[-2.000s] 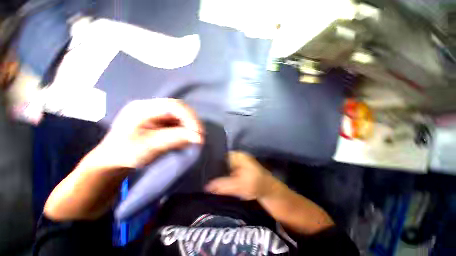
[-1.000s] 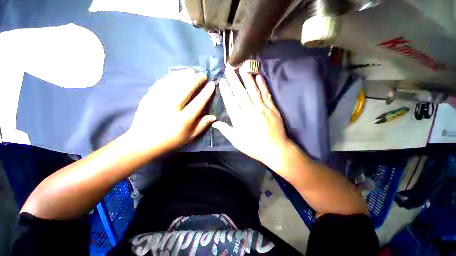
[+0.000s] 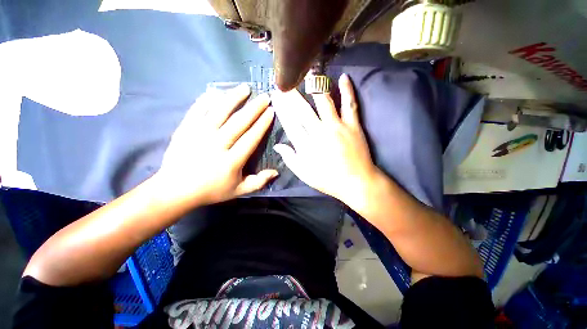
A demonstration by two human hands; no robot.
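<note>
A navy-grey garment panel point(image 3: 148, 135) lies spread over the machine table. My left hand point(image 3: 209, 144) rests flat on it, left of a darker strip point(image 3: 264, 168) of cloth, with fingers pointing up towards the needle area. My right hand point(image 3: 325, 144) rests flat on the cloth right of that strip, fingers spread near a small knurled brass-coloured knob point(image 3: 318, 83). Neither hand grips anything visible. Purple-grey cloth point(image 3: 402, 122) lies bunched right of my right hand. A brown machine part hides the needle tip. A small light-blue patch point(image 3: 260, 77) shows above my left fingertips.
The sewing machine point(image 3: 508, 38) with a cream ribbed knob point(image 3: 425, 32) stands above and right. Green-yellow snips point(image 3: 515, 145) and a small black looped item point(image 3: 556, 139) lie at the right. Blue crates point(image 3: 499, 234) stand below the table.
Both hands stay flat on the cloth, with small shifts of the fingers. The view has shifted slightly against the machine. The yellow handle seen at the right a second ago no longer shows.
</note>
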